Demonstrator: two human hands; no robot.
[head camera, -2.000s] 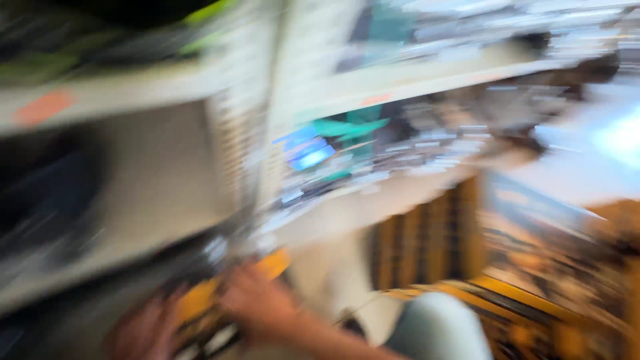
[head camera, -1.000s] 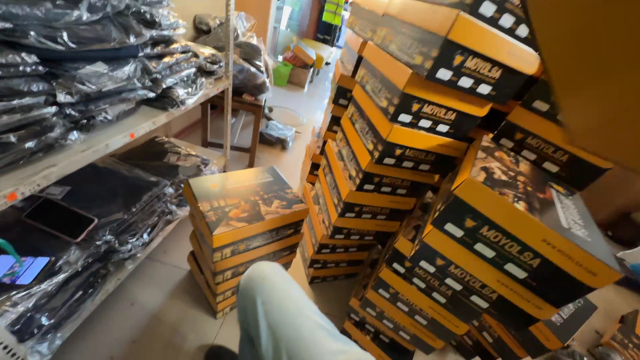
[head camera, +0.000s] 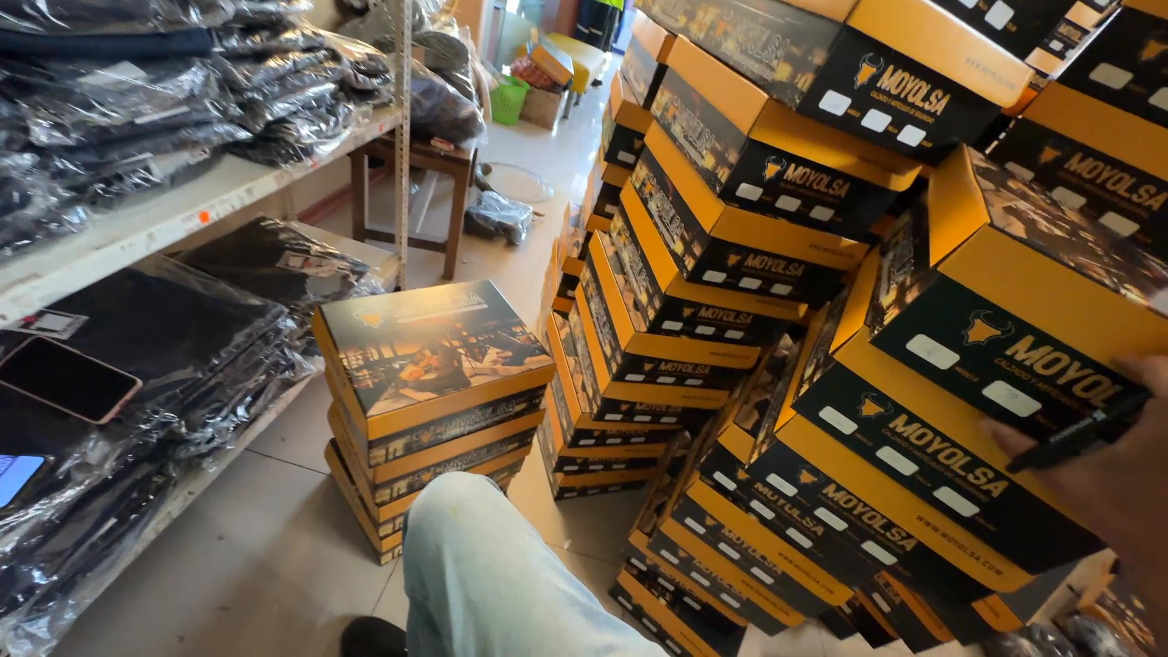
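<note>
My right hand (head camera: 1109, 470) is at the right edge, partly cut off, with a black marker or pen (head camera: 1081, 433) between its fingers. It is in front of the printed end faces of a stack of black and orange Moyolsa cardboard boxes. The top box (head camera: 1013, 333) of that stack is just above the fingers, with another box (head camera: 912, 447) under it. Pale oval blanks line the box ends; whether the pen tip touches a box cannot be told. My left hand is out of view.
A shorter box stack (head camera: 433, 360) stands left of a tall one (head camera: 693, 265). At left, a metal shelf (head camera: 237, 196) holds plastic-wrapped dark garments (head camera: 119, 100) and a phone (head camera: 68, 379). My knee (head camera: 465, 538) is between shelf and boxes. Behind are a wooden stool (head camera: 415, 155) and a green basket (head camera: 506, 100).
My right hand with the pen has come into view at the right; it was not visible one second ago. The blurred orange-brown thing at the upper right is gone. The view swung strongly after the oldest frame.
</note>
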